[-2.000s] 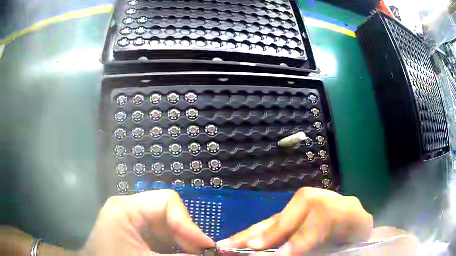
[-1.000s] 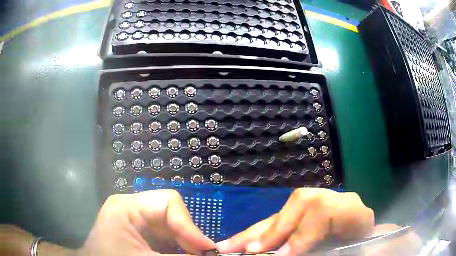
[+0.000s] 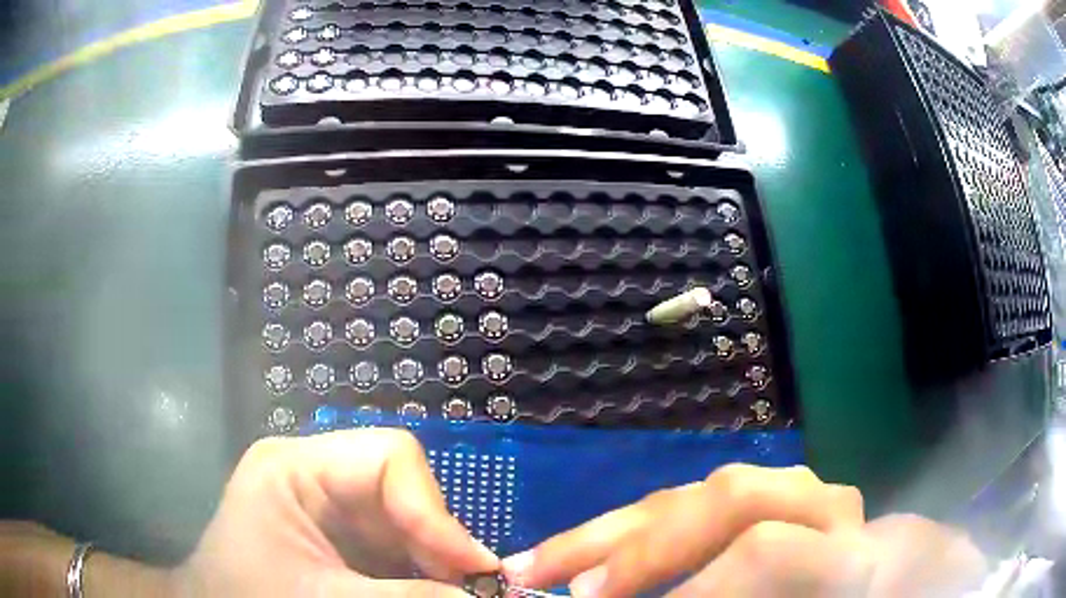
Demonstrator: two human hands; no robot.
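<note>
My left hand (image 3: 339, 514) pinches a small dark round component (image 3: 485, 583) between thumb and fingertip at the bottom edge. My right hand (image 3: 725, 537) is beside it, its fingers holding thin silver tweezers (image 3: 540, 593), whose tip is at the component; most of the tweezers is hidden or cut off. A blue sheet (image 3: 631, 467) with rows of tiny pale dots lies over the near edge of the black working tray (image 3: 240, 234). The tray has round components at the left and along the right, with bare pockets between. A cream-white stubby piece (image 3: 682, 306) lies on it.
A second black tray (image 3: 491, 115) with a few components at its left lies directly behind. A tall stack of black trays (image 3: 935, 210) stands at the right. The green mat (image 3: 117, 269) with a yellow tape line (image 3: 140, 41) surrounds them.
My right hand has turned slightly; its tweezers now show only as a short piece near the component. The component in my left hand shows more of its face. The view has shifted slightly.
</note>
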